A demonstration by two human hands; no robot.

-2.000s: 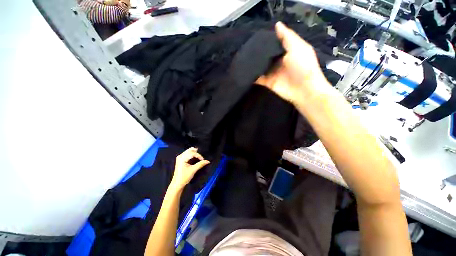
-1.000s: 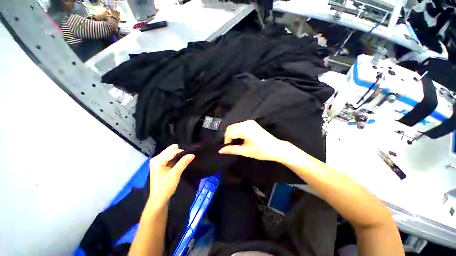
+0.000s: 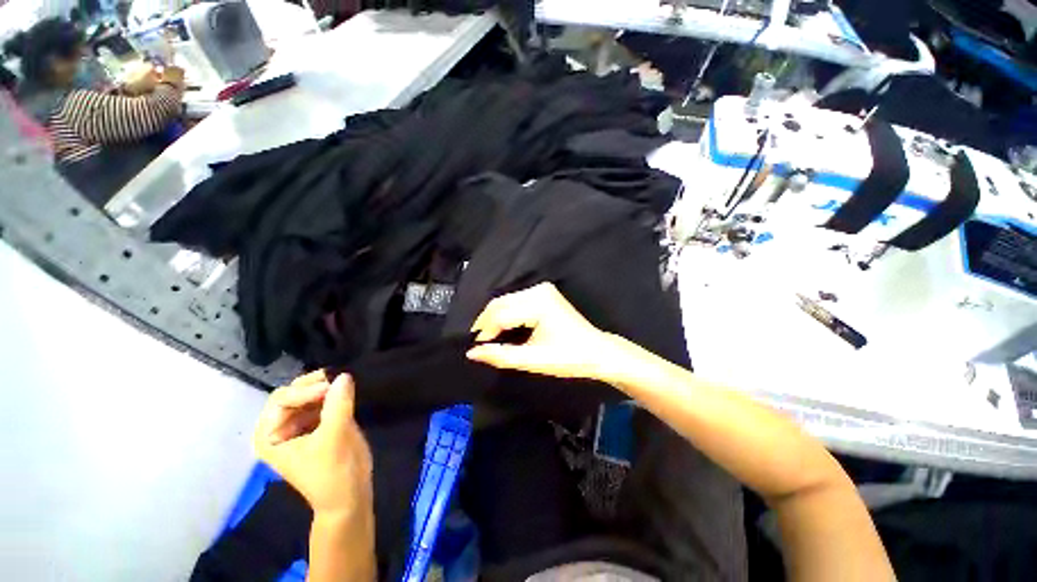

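Note:
A large heap of black garments lies left of the sewing machine and spills toward the lap. A small printed label shows on it. My left hand pinches the left end of a black band between thumb and fingers. My right hand pinches the band's other end, near the garment below the label. The band is stretched between the hands above the lap. Whether it is joined to the garment cannot be told.
The white sewing machine with two black fabric strips stands at right. Dark snips lie on the machine bed. A blue plastic bin is below. A metal perforated rail runs at left. A person in striped sleeves sits at upper left.
My right hand has come down from the raised cloth to the band. My hands have since moved apart, stretching the band. The view has shifted, with the machine now farther left in the picture.

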